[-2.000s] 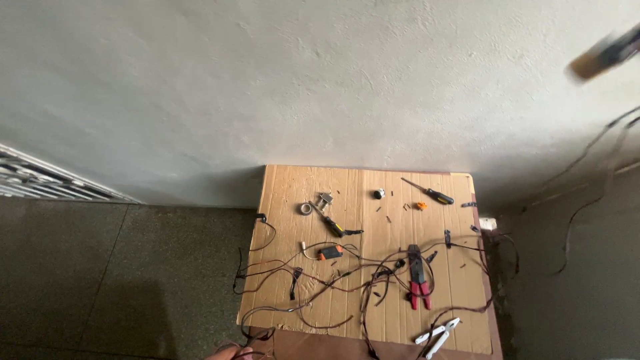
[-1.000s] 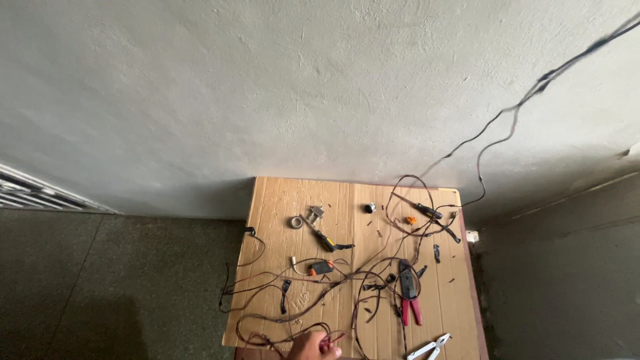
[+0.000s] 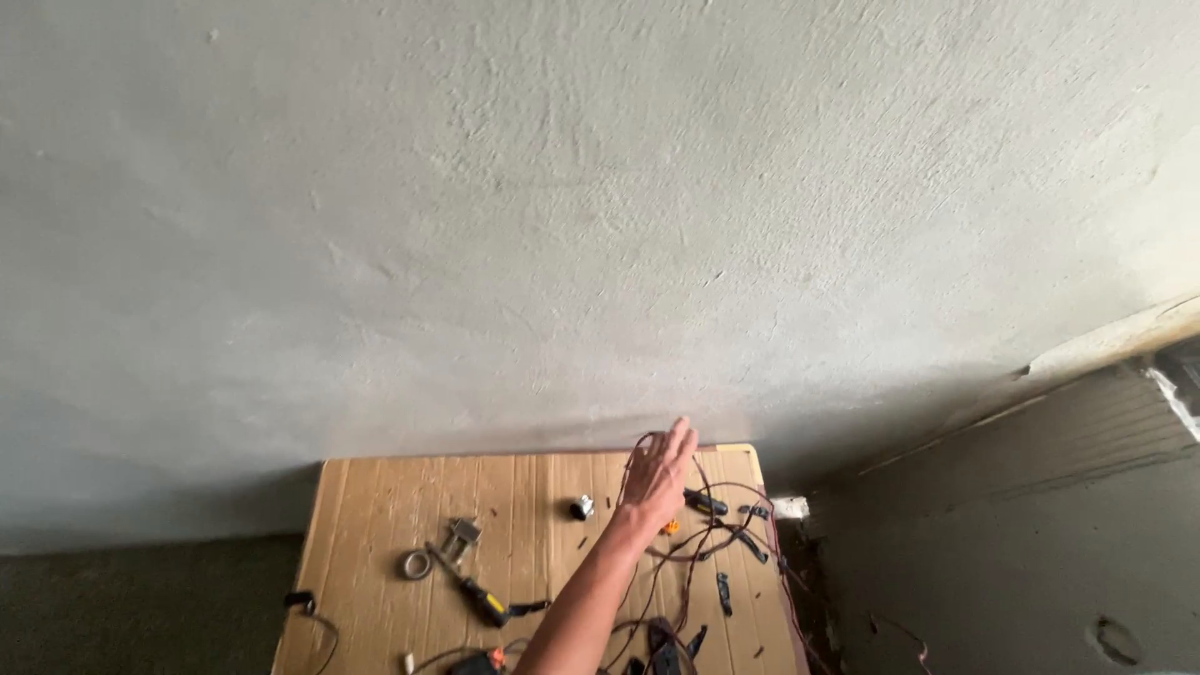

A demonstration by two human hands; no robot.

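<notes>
My left hand (image 3: 661,473) reaches over the far right part of the cardboard sheet (image 3: 525,478), fingers pointing away. Thin dark reddish wires (image 3: 689,581) loop around and beside it; its grip on them cannot be made out. Just right of the hand lies a black screwdriver handle (image 3: 705,502), with an orange piece (image 3: 669,527) below. A small black and white part (image 3: 582,507) is left of the hand. Farther left are a yellow and black screwdriver (image 3: 483,600), a tape-like ring (image 3: 415,563) and a metal piece (image 3: 461,538). My right hand is out of view.
A rough plastered wall (image 3: 562,234) rises behind the sheet. Another grey wall (image 3: 984,553) stands at the right. Black tape strips (image 3: 725,593) and small scraps lie on the cardboard. At the bottom edge is a black device with orange ends (image 3: 478,662).
My left hand has moved from the near edge to the far right part of the cardboard. The wires stretched toward the upper right a second ago no longer show there. The view has shifted upward.
</notes>
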